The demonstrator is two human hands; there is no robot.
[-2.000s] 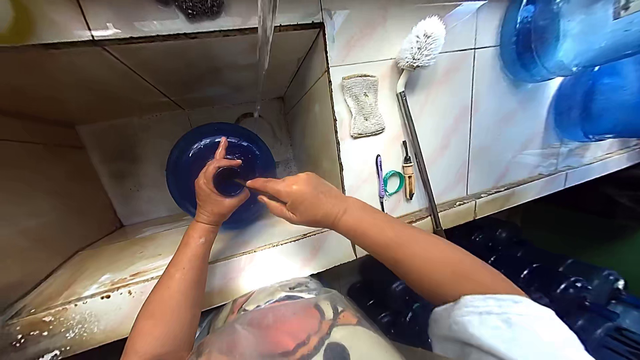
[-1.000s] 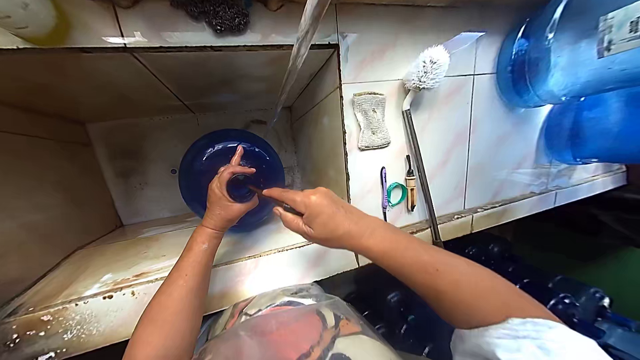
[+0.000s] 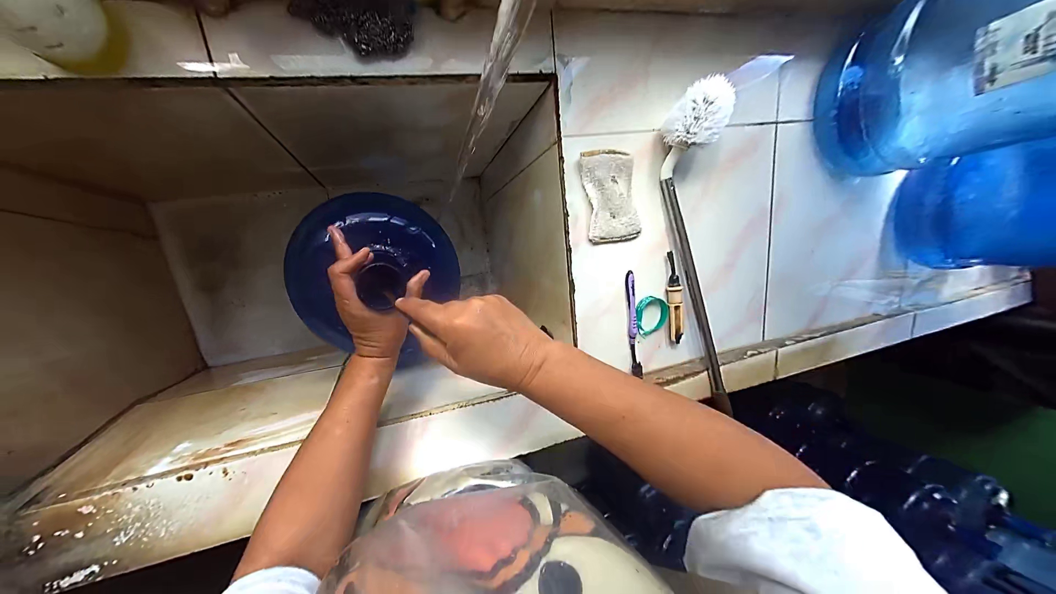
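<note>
A dark blue plastic water jug [image 3: 313,272] stands upright in a tiled basin, its round mouth facing up. Around the left side of its neck, my left hand [image 3: 367,305] is curled with the fingers spread. My right hand [image 3: 474,334] is at the right edge of the mouth, fingers pinched around a thin object that is mostly hidden; what it is cannot be told. A stream of water [image 3: 491,91] falls into the basin behind the jug.
On the tiled ledge at right lie a scrubbing pad [image 3: 610,196], a long-handled white bottle brush [image 3: 700,111], a purple toothbrush [image 3: 632,305], a green ring [image 3: 652,315] and a small wooden-handled tool [image 3: 675,309]. Blue jugs [image 3: 874,99] lie beyond. A dark scourer [image 3: 384,29] rests above the basin.
Both hands stay at the jug's mouth, with small shifts of the fingers of my right hand. Nothing has plainly been let go.
</note>
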